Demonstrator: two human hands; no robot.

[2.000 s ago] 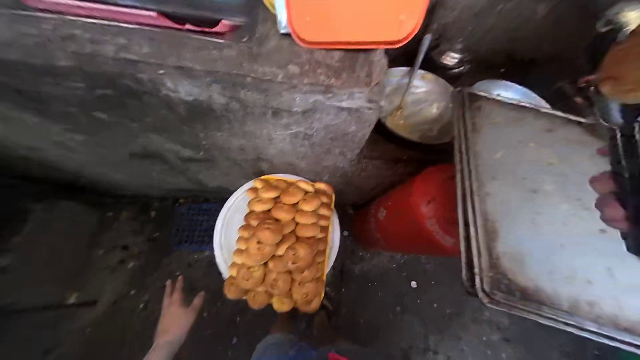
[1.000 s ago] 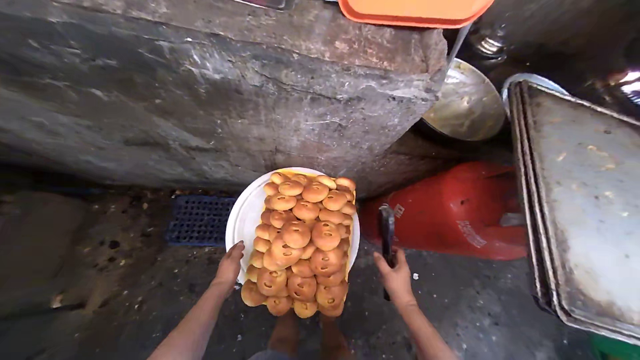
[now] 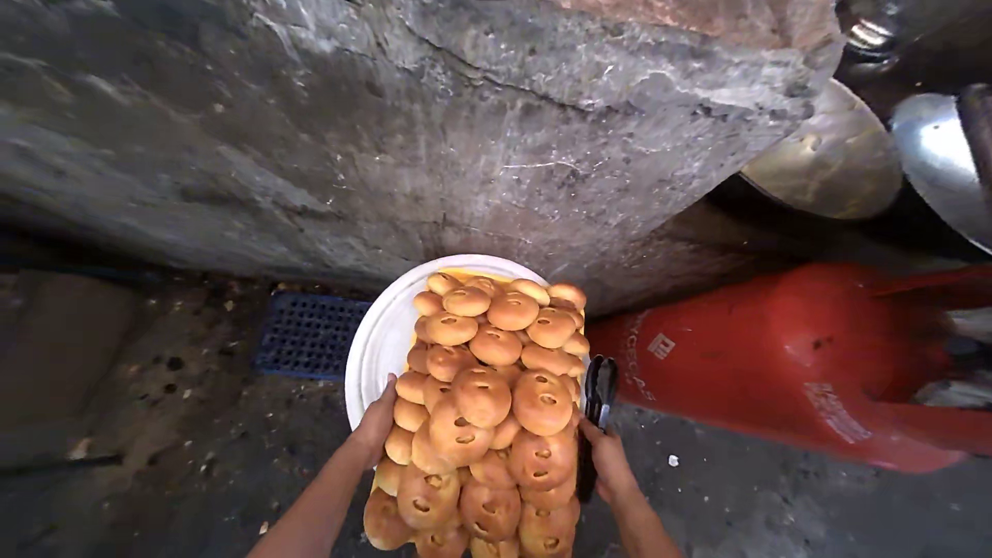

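A yellow tray (image 3: pixel 463 273), mostly hidden under a heap of round golden-brown buns (image 3: pixel 496 345), sits over a round white lid or tub top (image 3: pixel 381 333). My left hand (image 3: pixel 377 422) is against the tray's left side, its fingertips beside the buns and partly hidden. At the right side, my right hand (image 3: pixel 607 457) grips a black-handled tool (image 3: pixel 595 418), perhaps tongs, that lies along the tray's edge. The fingers of this hand also reach toward the tray.
A rough concrete block or wall (image 3: pixel 480 147) stands just beyond the lid. A red gas cylinder (image 3: pixel 744 349) is on the right, with metal bowls (image 3: pixel 841 159) behind it. A blue perforated crate (image 3: pixel 310 333) lies on the dirty floor at left.
My left hand, apart from the tray two seconds ago, is now at its left side. My right hand has come in from the far right with the black tool to the tray's right side.
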